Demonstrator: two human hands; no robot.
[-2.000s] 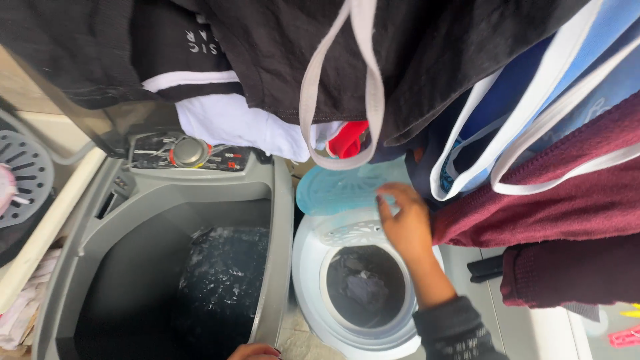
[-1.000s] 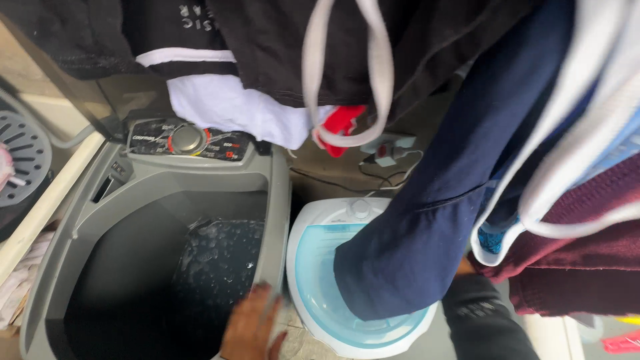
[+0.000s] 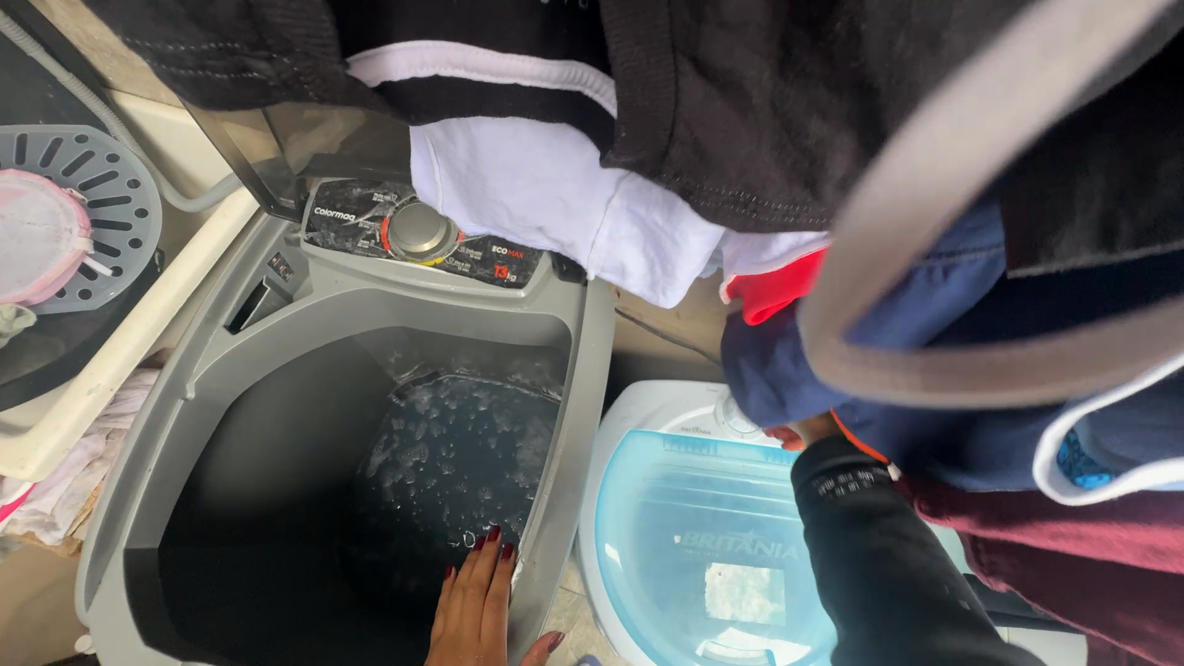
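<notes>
My left hand [image 3: 476, 601] lies at the near right rim of a grey Colormaq washing machine [image 3: 592, 388], fingers apart and holding nothing. Dark water with suds [image 3: 453, 453] stands in its tub, below a control panel with a round knob [image 3: 419, 229]. To the right, a white Britânia spin dryer [image 3: 638, 407] has its translucent blue lid [image 3: 703, 518] down. My right hand [image 3: 795, 435] reaches to the dial area at the dryer's back; hanging navy cloth hides most of it, so its grip cannot be made out.
Black garments [image 3: 740, 120], a white cloth [image 3: 555, 194], a red cloth [image 3: 777, 287], navy cloth [image 3: 777, 361] and maroon cloth [image 3: 1064, 555] hang low overhead. A pale strap [image 3: 860, 277] dangles close to the camera. On the left are a grey slotted basket [image 3: 111, 222] and a hose [image 3: 83, 92].
The dryer's blue lid, raised two seconds ago, is now down over the round opening. My right hand has moved from the lid to the dial area. My left hand has come over the washer's rim.
</notes>
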